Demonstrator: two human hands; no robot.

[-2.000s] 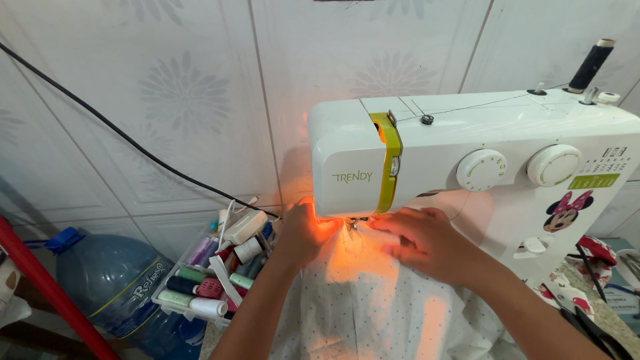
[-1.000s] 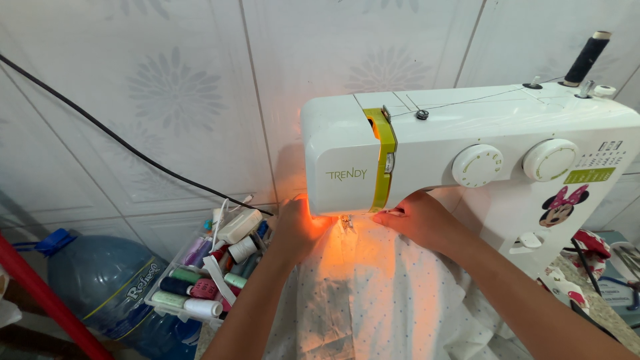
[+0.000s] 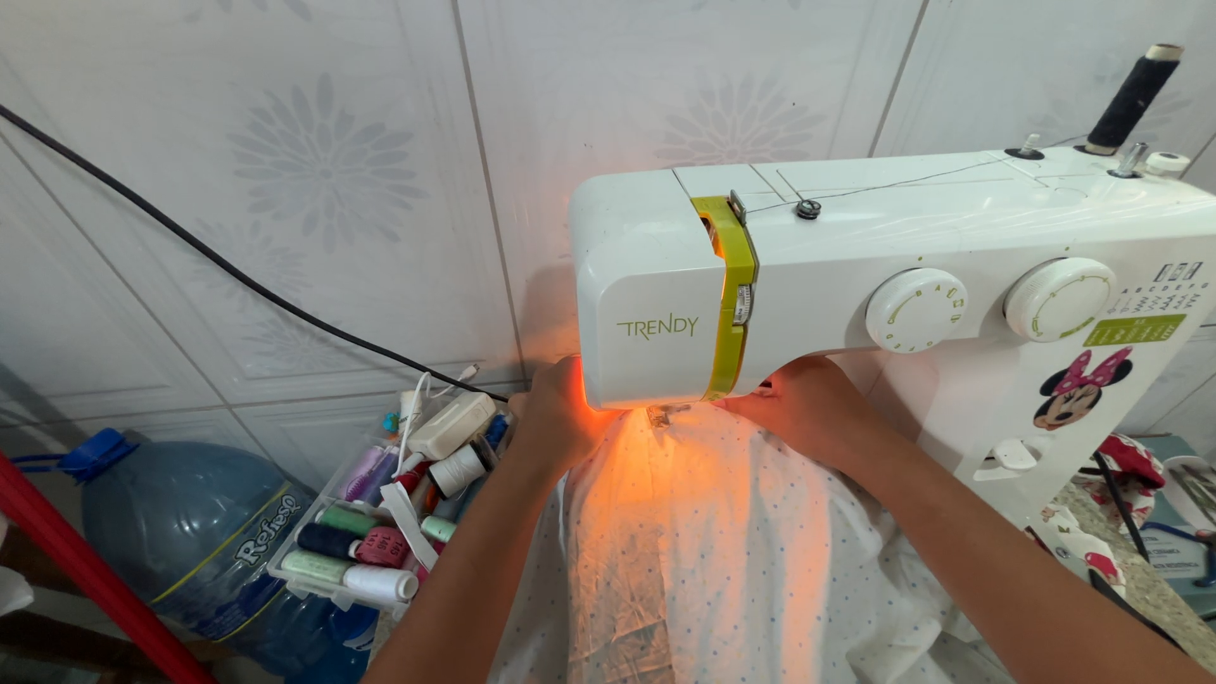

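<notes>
A white sewing machine (image 3: 655, 285) with a lime-green strip stands over white dotted fabric (image 3: 722, 560), its lamp glowing orange. The presser foot (image 3: 657, 416) is partly visible on the cloth below the machine's head. My left hand (image 3: 560, 408) rests at the fabric's left edge, its fingers mostly hidden behind the head. To the right of the foot, my right hand (image 3: 803, 404) reaches under the arm onto the fabric, with its fingertips partly hidden. Black thread runs over the machine's top from a spool (image 3: 1135, 100).
A plastic box (image 3: 332, 591) of thread spools stands left of my left forearm, beside a large blue water bottle (image 3: 190, 532). A red pole (image 3: 95, 579) slants at far left. A black cable (image 3: 218, 256) crosses the tiled wall. Patterned fabric (image 3: 1130, 465) lies at right.
My right hand, which lay on the cloth just right of the foot two seconds ago, now sits farther back under the arm. My left hand stays beside the head's left side.
</notes>
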